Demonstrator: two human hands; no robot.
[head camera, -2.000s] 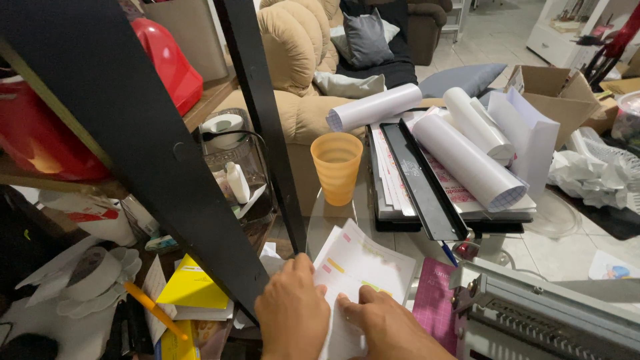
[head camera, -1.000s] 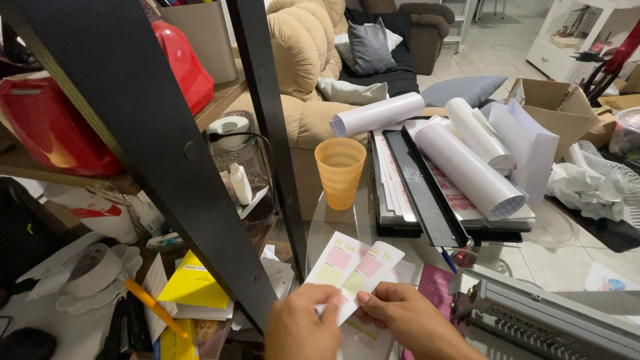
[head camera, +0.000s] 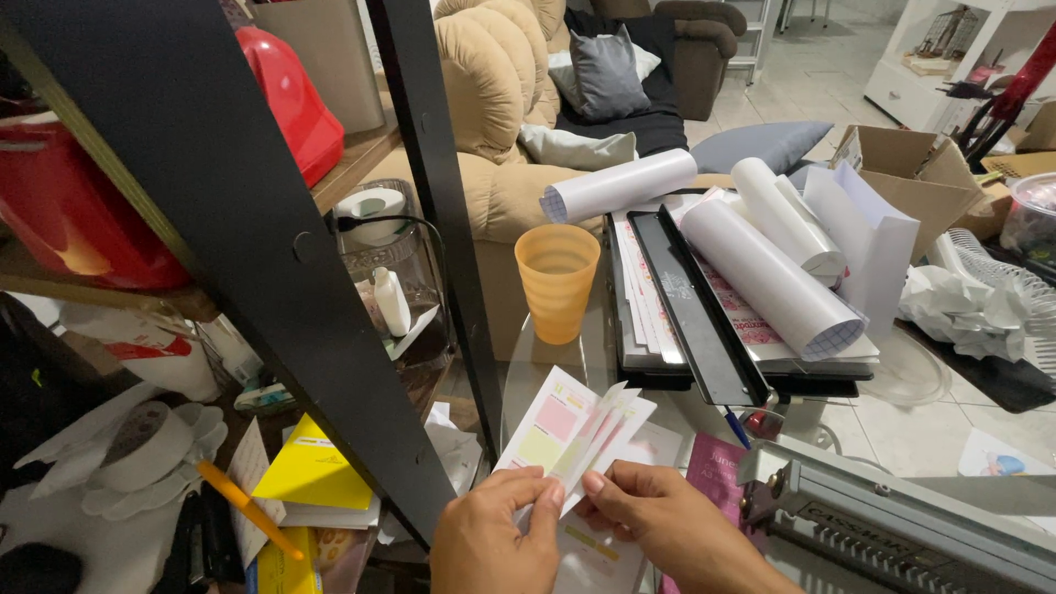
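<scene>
Several small printed paper sheets (head camera: 549, 421) with pink and green blocks are fanned out between my two hands. My left hand (head camera: 499, 528) pinches their lower left edge between thumb and fingers. On the right side, my right hand (head camera: 660, 516) has its thumb and fingertips against the fanned sheets. Below them, another printed sheet (head camera: 598, 553) lies on the glass table, partly hidden by my hands. An orange ribbed plastic cup (head camera: 558, 285) stands just beyond the papers.
A metal binding machine (head camera: 891, 520) sits at the lower right, near a blue pen (head camera: 737, 427). Paper rolls (head camera: 767, 276) and a black metal tray (head camera: 701, 313) lie on stacked sheets. A black shelf post (head camera: 289, 272) rises close on the left; a cardboard box (head camera: 916, 173) stands farther back.
The sheets lay low under both hands at first, then were lifted and spread as two parts. Now several are fanned out between my fingers.
</scene>
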